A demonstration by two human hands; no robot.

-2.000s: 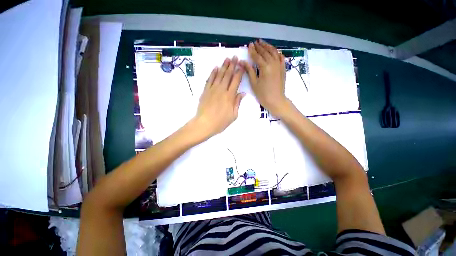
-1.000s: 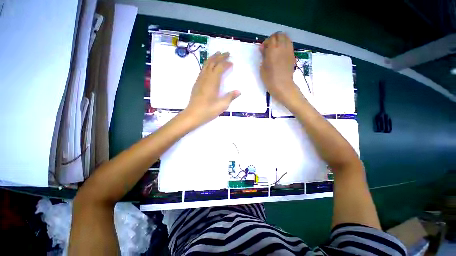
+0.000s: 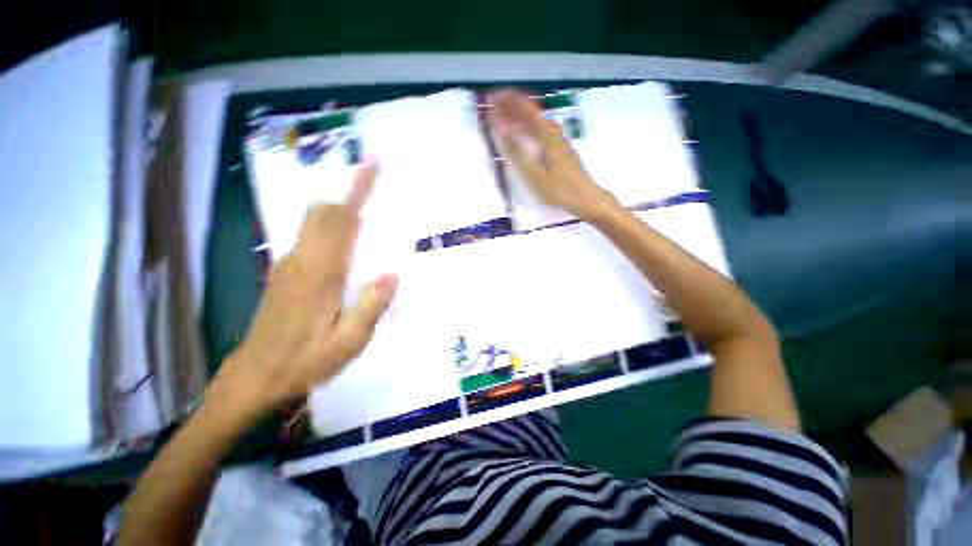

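Observation:
White panels with small wired modules lie on a dark printed sheet (image 3: 423, 416). One panel (image 3: 426, 149) is at the upper left, one (image 3: 629, 139) at the upper right, and white panel surface (image 3: 533, 293) spans the near side. Green boards show at the far edges and a green board (image 3: 488, 380) at the near edge. My left hand (image 3: 314, 293) is blurred over the left side, index finger extended and thumb apart, nothing seen in it. My right hand (image 3: 538, 149) lies blurred over the gap between the two upper panels; whether its fingers hold anything is hidden.
A thick stack of white sheets (image 3: 53, 256) stands at the left. Black scissors (image 3: 762, 176) lie on the green bench at the right. A pale rail (image 3: 426, 70) runs along the far edge. A cardboard box (image 3: 909, 429) and crumpled white material (image 3: 261, 512) are below the bench.
My left hand has moved left and nearer to me, off the upper left panel's middle. My right hand has flattened from a curled pose. The view has shifted, and the sheet looks more tilted.

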